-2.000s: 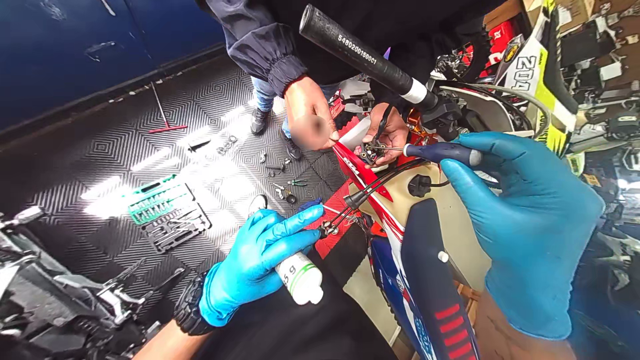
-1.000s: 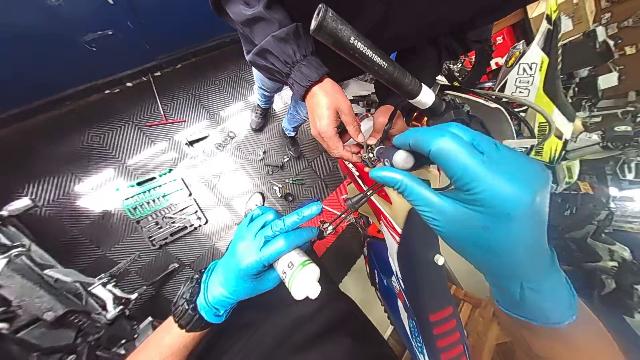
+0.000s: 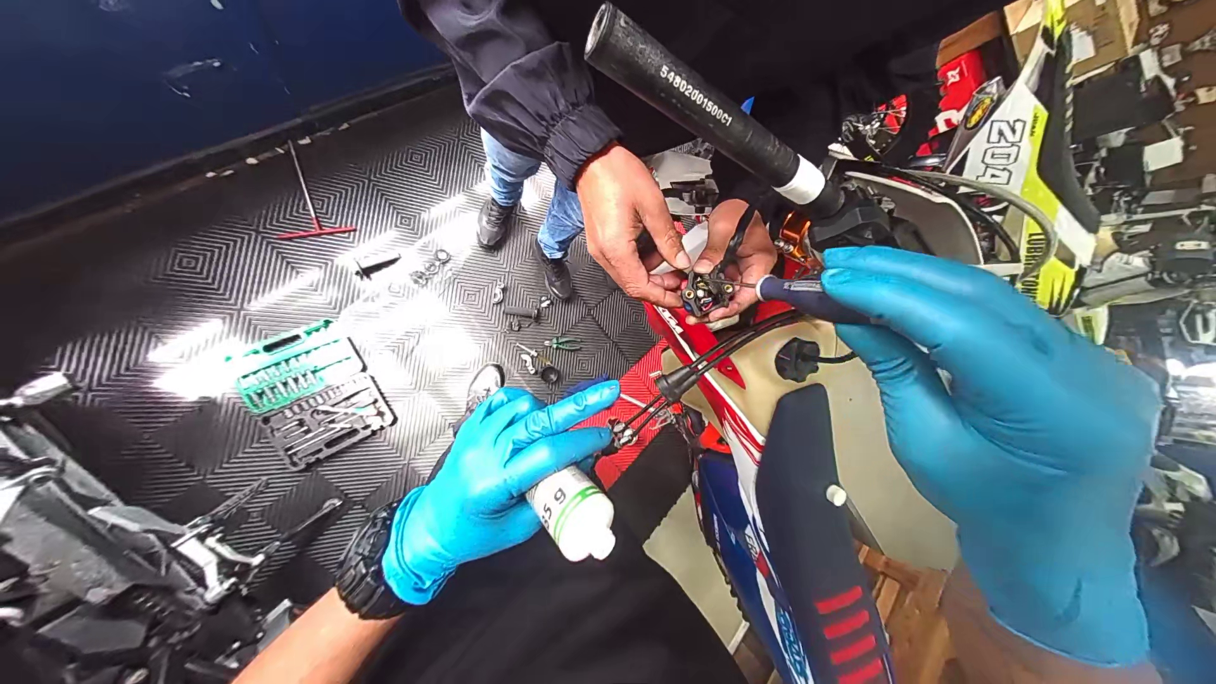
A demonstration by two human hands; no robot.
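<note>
My left hand (image 3: 494,484), in a blue glove, is closed around a white plastic bottle (image 3: 573,513) whose cap points down; its extended fingers lie beside a small metal cable fitting (image 3: 622,434). My right hand (image 3: 988,408), also gloved, holds a dark-handled screwdriver (image 3: 812,296) by its handle. The shaft points left at a small black electrical switch housing (image 3: 708,293). Another person's two hands (image 3: 627,218) hold that housing over the red and white shroud of a dirt bike. Black cables (image 3: 731,350) run from a rubber boot across the cream fuel tank (image 3: 760,389).
A black handlebar tube (image 3: 703,104) slants above the hands. The bike's dark seat (image 3: 807,532) lies below. An open green socket set (image 3: 304,380), pliers (image 3: 562,344) and loose parts are on the patterned floor. Another dirt bike (image 3: 1021,180) stands at right, metal machinery (image 3: 123,541) at left.
My right hand swung the screwdriver handle up toward the camera, then lowered it back to the right, so its handle shows lengthwise. My left hand still holds the bottle.
</note>
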